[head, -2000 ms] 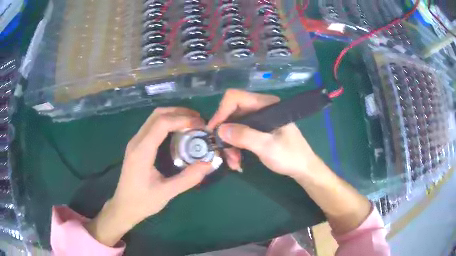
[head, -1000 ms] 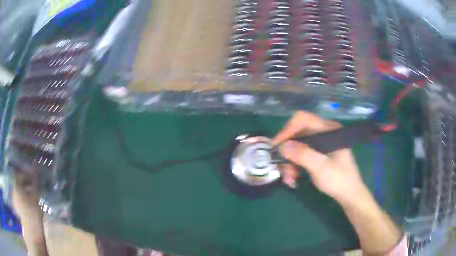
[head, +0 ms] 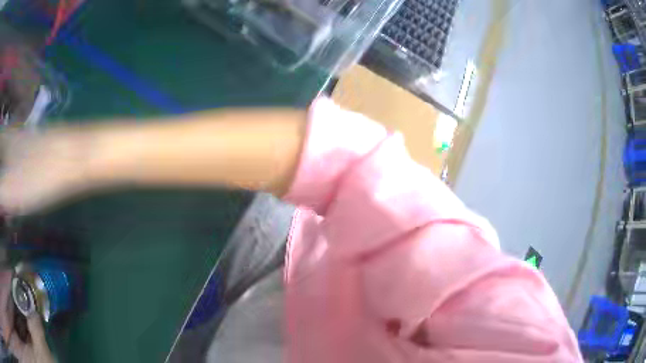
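The round fixture [head: 49, 289], with a silver ringed face and a blue side, shows at the lower left on the green mat [head: 134, 283]. My left hand [head: 30, 342] is at the lower left edge, mostly cut off, with its fingers around the fixture's silver face. My right hand [head: 42, 166] is blurred and cut off by the left edge, above the fixture. Its fingers are out of the picture, and the black corded tool cannot be seen. A red lead [head: 60, 20] shows at the upper left. My right forearm crosses the mat.
A clear plastic tray [head: 301, 35] lies at the top. A dark celled tray [head: 423, 30] and a tan board [head: 389, 106] are beyond the bench edge. A grey aisle runs down the right, with blue bins [head: 602, 322] along it. My pink sleeve covers the lower middle.
The view has swung far to the right. The fixture now shows at the lower left with my left hand at it; one second ago that hand was away from it. The tool is out of sight.
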